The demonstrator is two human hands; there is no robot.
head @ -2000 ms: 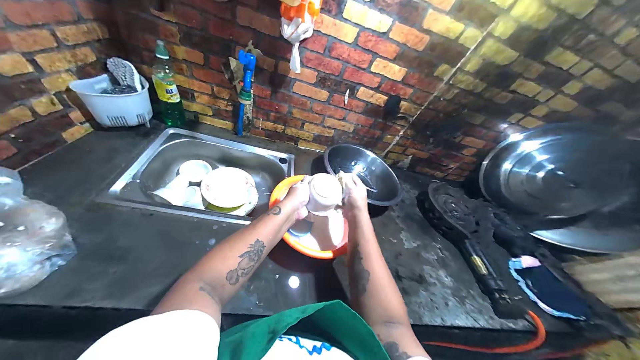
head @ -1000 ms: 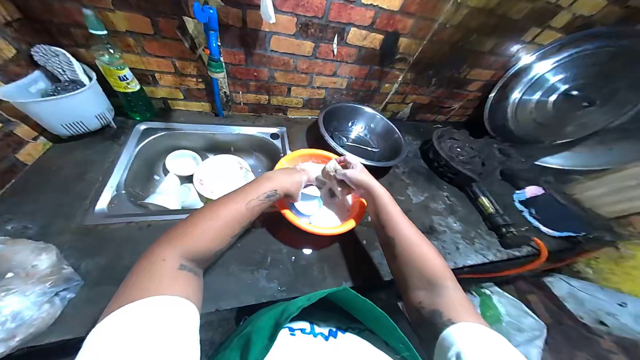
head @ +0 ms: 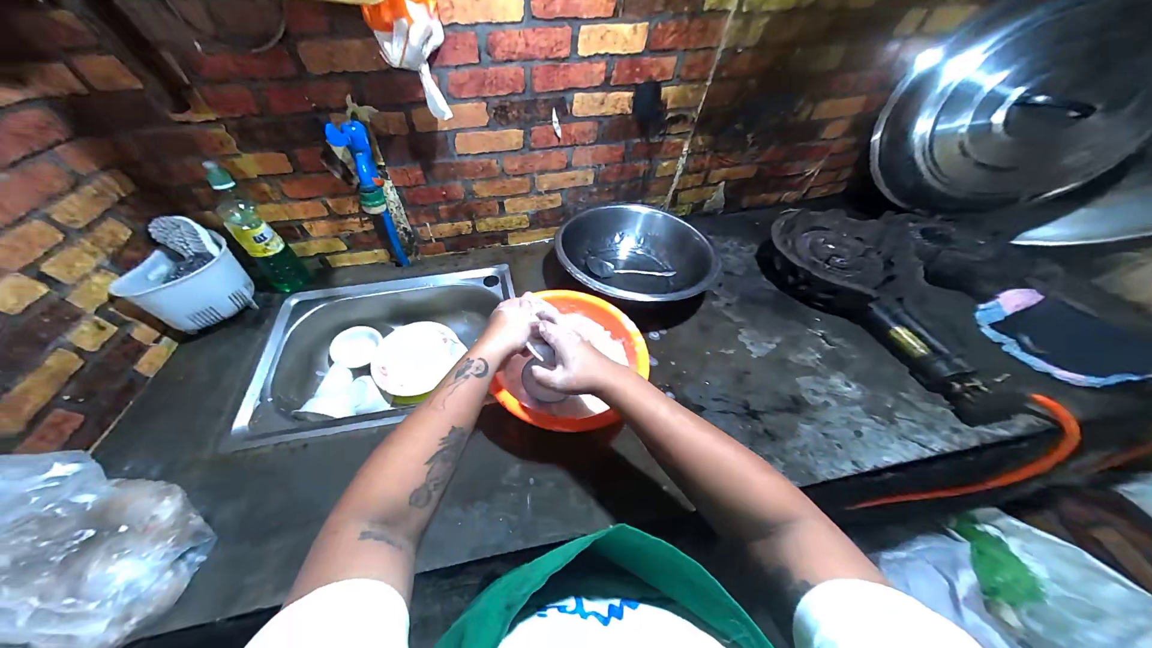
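Observation:
An orange plastic basin (head: 637, 346) stands on the dark counter just right of the sink, with pale, whitish contents. Both my hands are together over its left half. My left hand (head: 522, 324) is at the rim side, its fingers largely hidden behind my right. My right hand (head: 569, 355) is beside a greyish round cup or bowl (head: 543, 385) inside the basin; its fingers overlap the cup's upper edge, and their exact grip is unclear. Behind the basin, a stainless steel bowl (head: 697, 261) holds a metal spoon (head: 634, 269).
Left of the basin, a steel sink (head: 279, 360) holds white dishes (head: 418, 360). A white plastic basket (head: 193, 297) and green bottle (head: 270, 243) stand behind it. A cast-iron gas burner (head: 832, 252), black cloth (head: 1062, 337) and large metal lid (head: 981, 117) are rightward; a plastic bag (head: 99, 549) lies left.
Two seconds ago both hands held a pale cup-like thing up over the orange basin. Now the hands are lower and close together at the basin's left side.

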